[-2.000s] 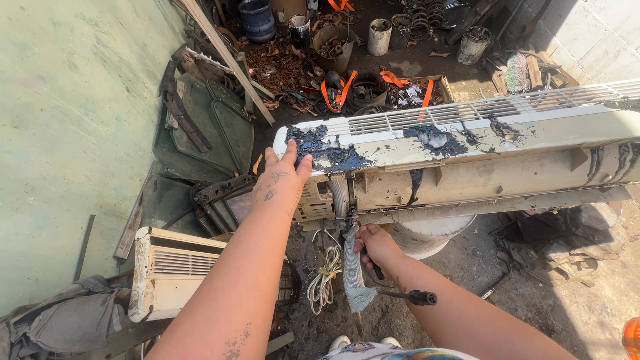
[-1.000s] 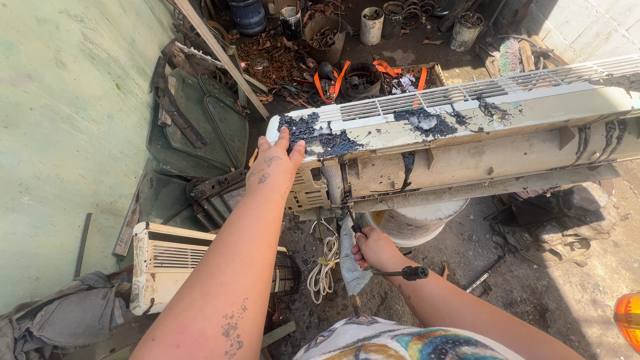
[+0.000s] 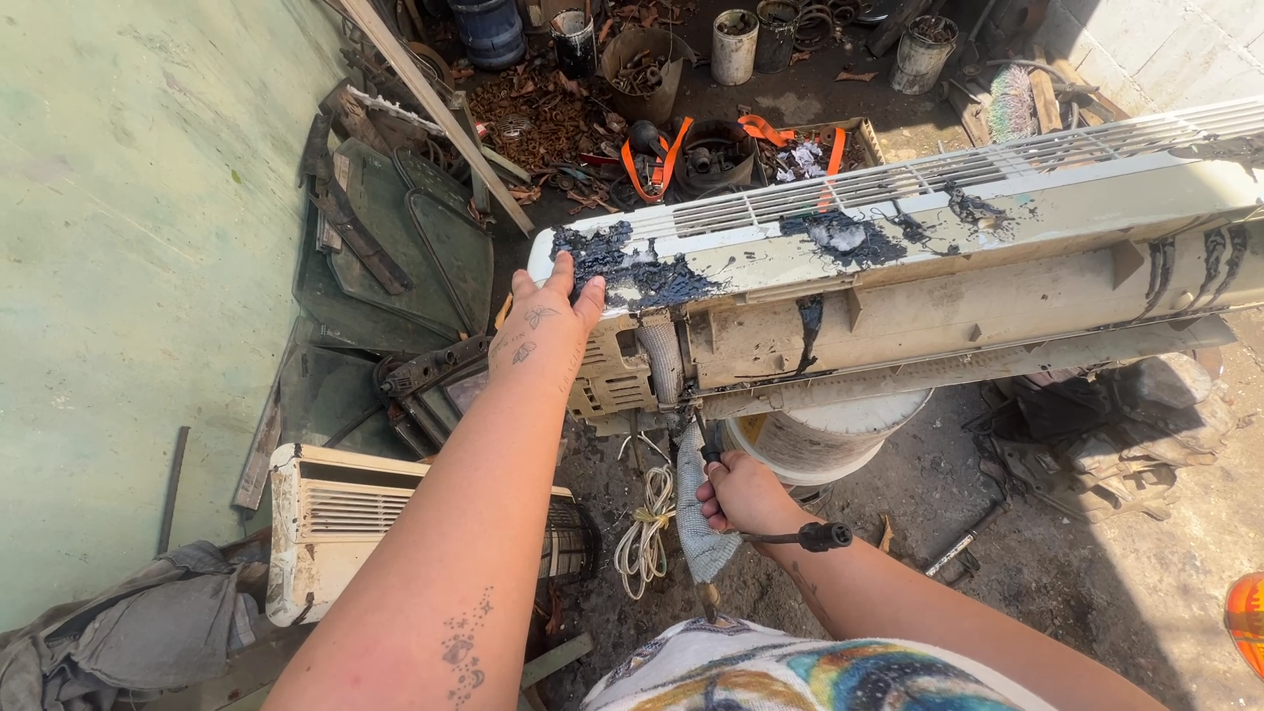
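The plastic housing of a wall-mounted air conditioner [image 3: 968, 306], smeared with black tar-like stuff, lies across the view. On its left top corner rests my left hand [image 3: 549, 321], fingers spread on the tarred surface. Below the housing's lower edge, my right hand [image 3: 741, 494] is closed around the handle of a black tool [image 3: 707, 439], whose tip reaches the underside near the pipe end; the tip is hard to make out. A grey foam-wrapped pipe [image 3: 699, 513] hangs beside that hand. From near the same hand, a black cable with a connector [image 3: 825, 536] sticks out to the right.
A white bucket [image 3: 829, 434] stands beneath the housing. Coiled white cord [image 3: 644, 538] lies on the ground, with another vented housing [image 3: 326, 523] at left. Dark glass panels [image 3: 395, 247] lean by the green wall. Behind are scrap, orange straps [image 3: 657, 163] and cans [image 3: 735, 47].
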